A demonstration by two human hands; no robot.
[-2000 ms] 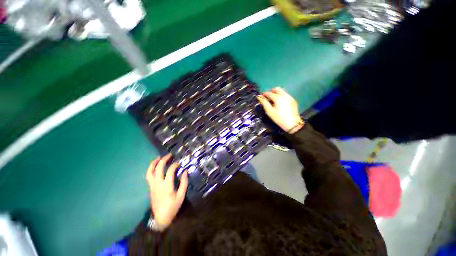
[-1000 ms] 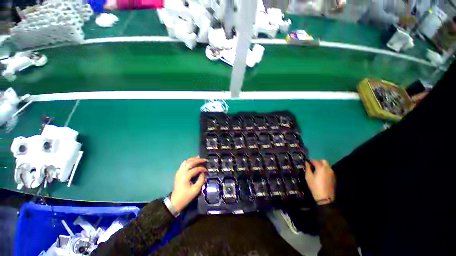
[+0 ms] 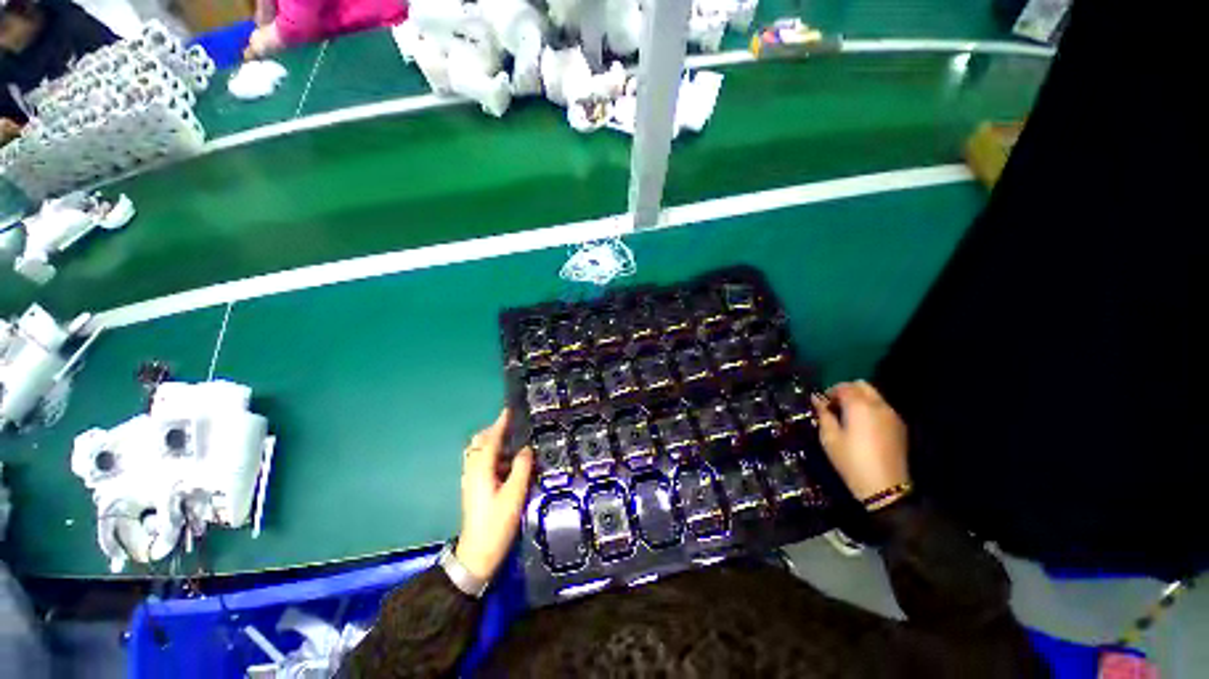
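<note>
A large black blister tray [image 3: 676, 414] lies at the bench's front edge, tilted slightly. Its rows of octagonal pockets hold small dark camera modules [image 3: 611, 519]; at least two pockets in the front row look empty. My left hand [image 3: 492, 495] grips the tray's left edge, thumb over the rim. My right hand [image 3: 862, 438] holds the tray's right edge. The fingers under the rim are hidden.
White camera housings [image 3: 186, 451] stand at left above a blue bin [image 3: 199, 634] of white parts. A white cable bundle [image 3: 598, 261] and grey post [image 3: 654, 120] are behind the tray. A dark-clothed person [image 3: 1061, 318] is close at right.
The tray first swung from a diagonal tilt to nearly square with me, and now sits turned slightly counter-clockwise. Both hands have stayed at its edges. The view has shifted.
</note>
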